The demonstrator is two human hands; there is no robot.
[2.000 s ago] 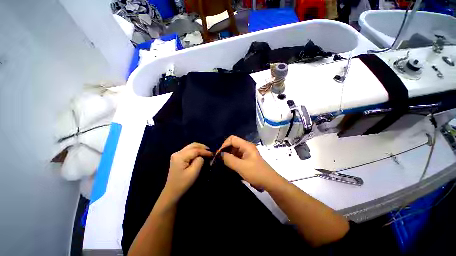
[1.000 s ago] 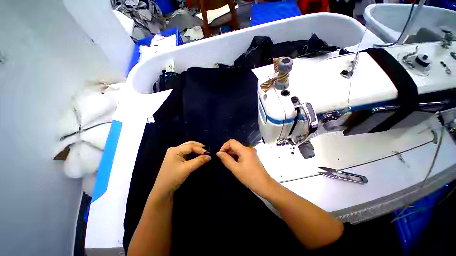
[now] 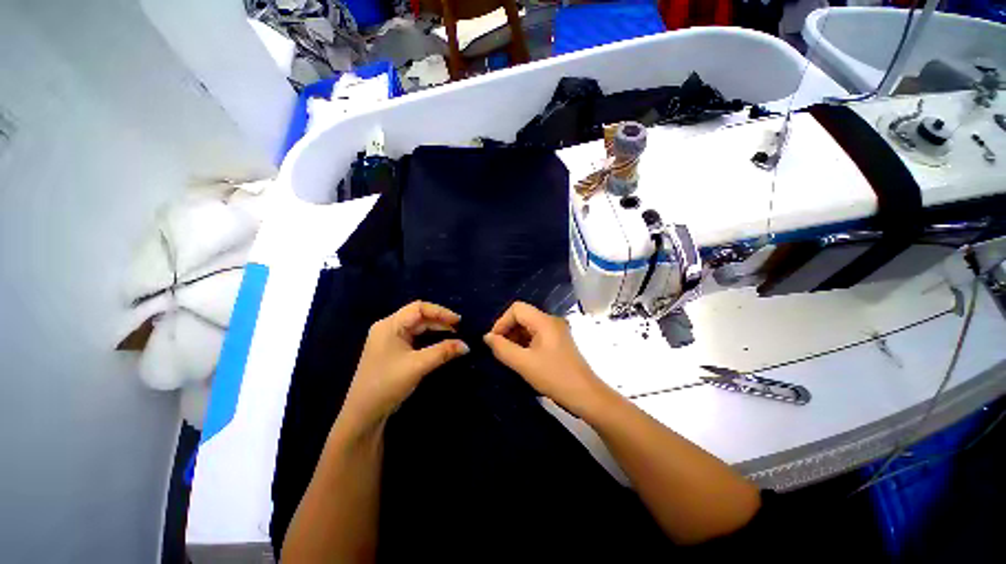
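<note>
Black garment cloth (image 3: 480, 226) lies over the left part of the machine table, its upper end near the side trough. My left hand (image 3: 403, 355) is over the cloth, thumb and forefinger apart, nothing seen between them. My right hand (image 3: 543, 355) faces it a small gap away, thumb and forefinger tips together. Whether a thin dark thing is in its pinch cannot be told against the black cloth. The sewing machine head (image 3: 629, 253) stands to the right of the cloth. Silver thread snips (image 3: 761, 386) lie flat on the table, right of my right hand.
A long white side trough (image 3: 441, 110) behind the machine holds dark cloth. A blue crate (image 3: 296, 130) with white material is at the upper left. White tied bundles (image 3: 182, 292) are by the wall. Grey scraps, a brown chair and a blue object are farther back.
The tan-and-dark strip seen between my fingertips two seconds ago is no longer visible. My left thumb and forefinger have spread apart. The cloth and snips stay in place on the table.
</note>
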